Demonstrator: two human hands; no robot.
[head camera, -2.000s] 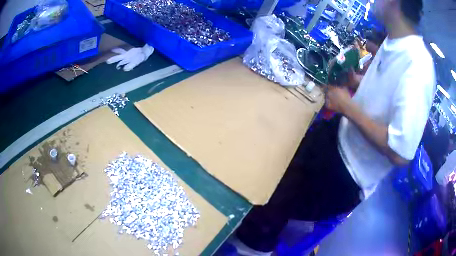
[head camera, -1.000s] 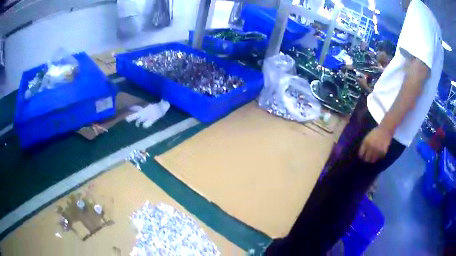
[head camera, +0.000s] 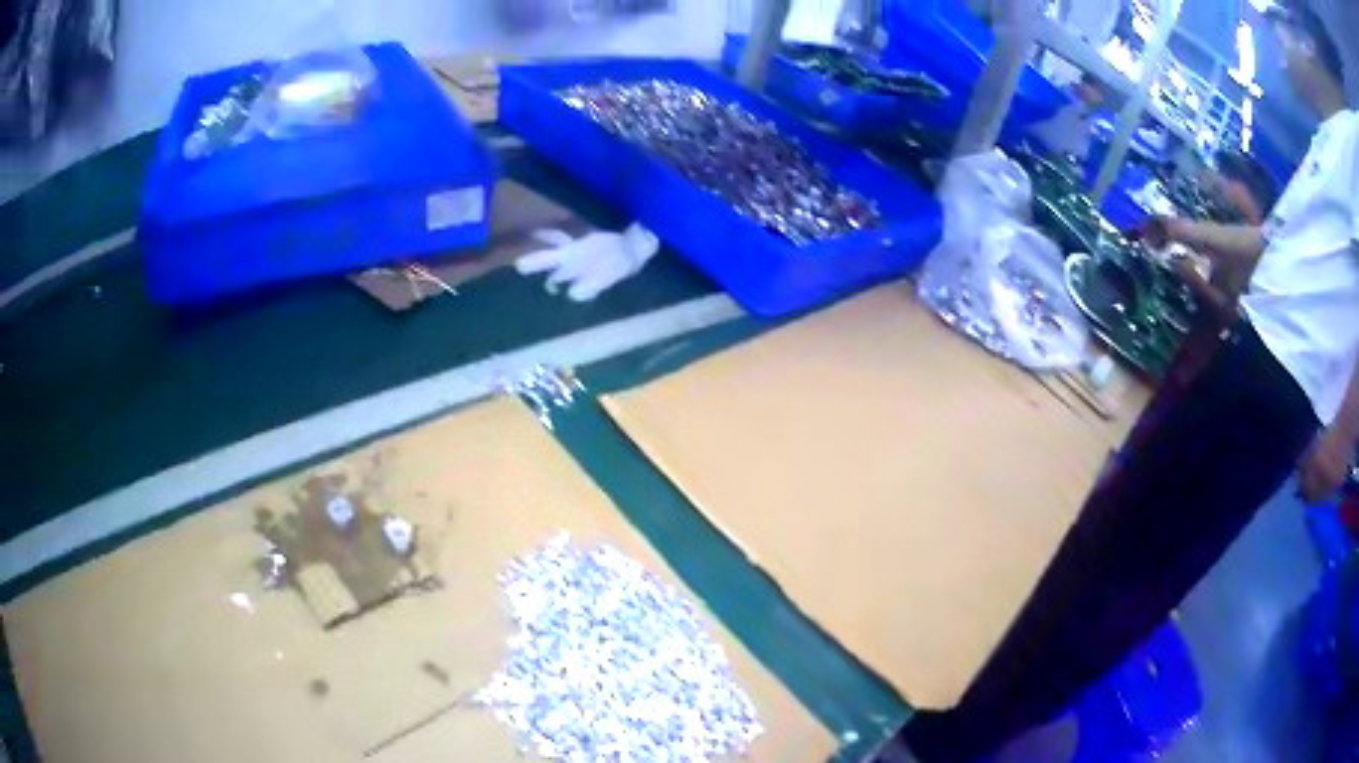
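Note:
Neither of my hands is in the picture. A wide pile of small silver-white fittings (head camera: 619, 656) lies on the near cardboard mat (head camera: 134, 656). Left of it is a small brown cardboard pad (head camera: 346, 578) with dark stains around it. Two small whitish round pieces, one on the left (head camera: 340, 510) and one on the right (head camera: 398, 532), stand at the pad. A thin dark stick (head camera: 425, 724) lies at the pile's left edge. A smaller heap of fittings (head camera: 549, 389) lies by the green strip at the mat's far corner.
Beyond the pale rail (head camera: 268, 456) are a blue tote (head camera: 313, 224), a white glove (head camera: 589, 263) and a blue tray of metal parts (head camera: 730, 261). A second cardboard sheet (head camera: 879, 477) lies right. A clear bag of parts (head camera: 1002, 283) and a person (head camera: 1312, 283) are beyond it.
The view has swung, so the bench things now sit further right than in both earlier frames. The neighbouring person's arm, hanging down one second ago, now reaches toward the green parts.

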